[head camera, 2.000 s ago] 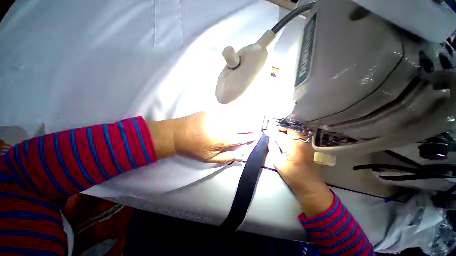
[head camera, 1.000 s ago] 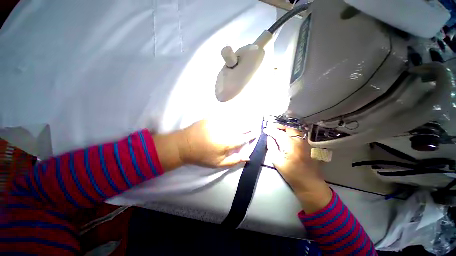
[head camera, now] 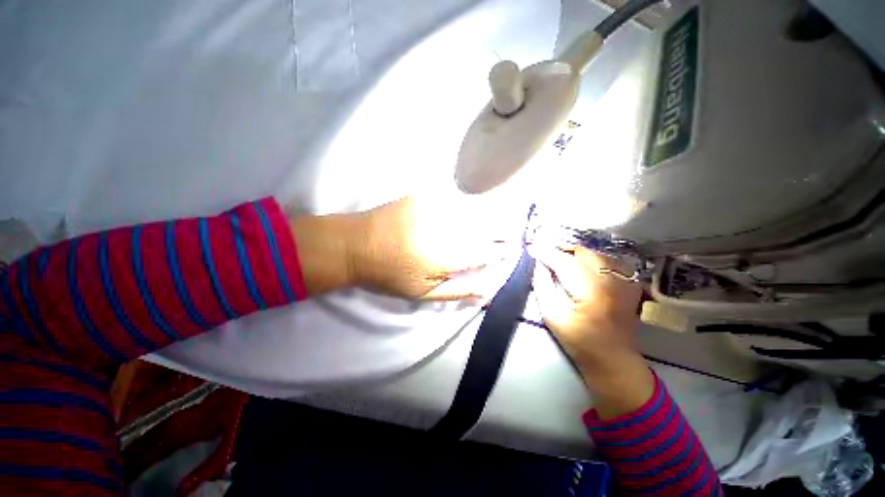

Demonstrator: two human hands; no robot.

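Note:
A narrow dark strip (head camera: pixel 488 345) runs from the brightly lit needle area (head camera: pixel 543 233) down over the table's front edge. White fabric (head camera: pixel 184 126) spreads left of the needle. My left hand (head camera: pixel 388 252) lies on the fabric left of the strip, its fingertips washed out by glare. My right hand (head camera: pixel 594 306) is just right of the strip, its fingertips close to the presser foot area. The fingers of both hands are at the work, but glare hides whether they grip the strip or only press it.
The cream lamp head (head camera: pixel 519 126) hangs above the fabric. The sewing machine head (head camera: pixel 776 146) fills the upper right. Black-handled tools (head camera: pixel 815 340) lie right of my right hand. A clear plastic bag (head camera: pixel 805 437) is at the lower right.
The view has shifted, so the machine and lamp appear larger and further right. My left hand remains left of the strip and my right hand beside the needle area. The strip still hangs over the edge.

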